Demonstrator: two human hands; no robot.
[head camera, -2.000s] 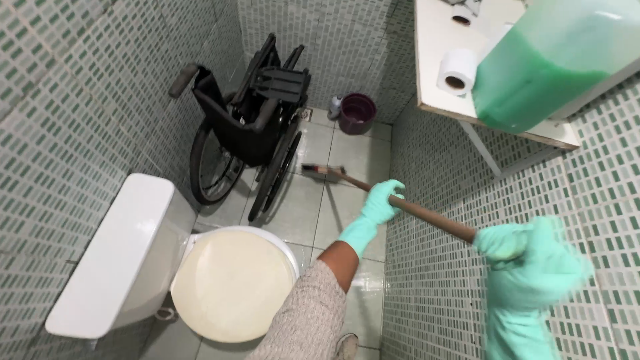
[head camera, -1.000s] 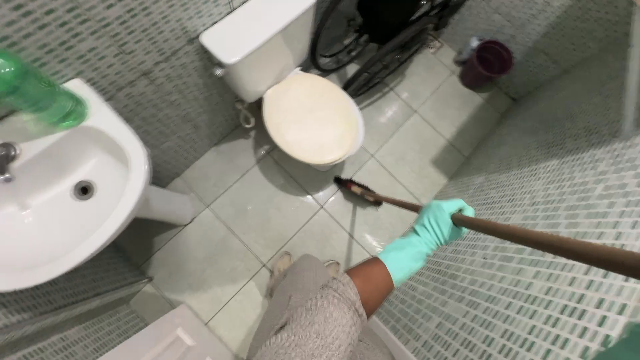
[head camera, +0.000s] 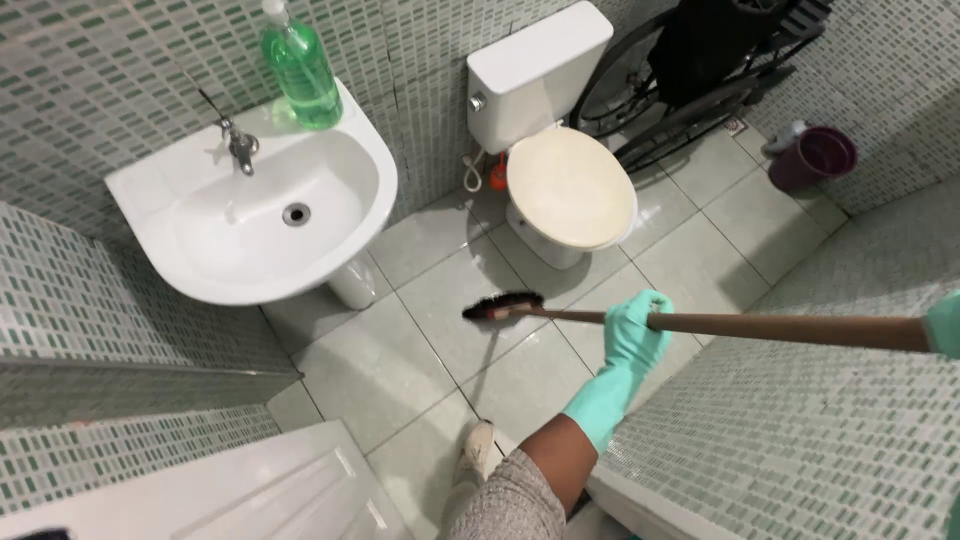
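Note:
My left hand (head camera: 637, 330), in a mint-green rubber glove, grips the wooden handle (head camera: 780, 328) of a broom partway along its length. At the right edge, only part of my right hand (head camera: 945, 324) shows, in the same kind of glove, around the upper end of the handle. The broom's head, with dark bristles (head camera: 504, 304), rests on the pale floor tiles (head camera: 442, 292), between the washbasin's pedestal and the toilet. A shadow runs from the broom's head toward my shoe.
A white washbasin (head camera: 345, 195) with a bottle of green liquid (head camera: 304, 75) stands left. Beyond the broom are a toilet (head camera: 574, 187), a folded wheelchair (head camera: 697, 67) and a purple bucket (head camera: 814, 157). A white panelled door (head camera: 247, 487) is at lower left, my shoe (head camera: 478, 442) near it.
The view has swung left, toward the washbasin. The broom's head has moved from beside the wheelchair, past the toilet's front, to the tiles nearer the washbasin. My left hand has kept its hold.

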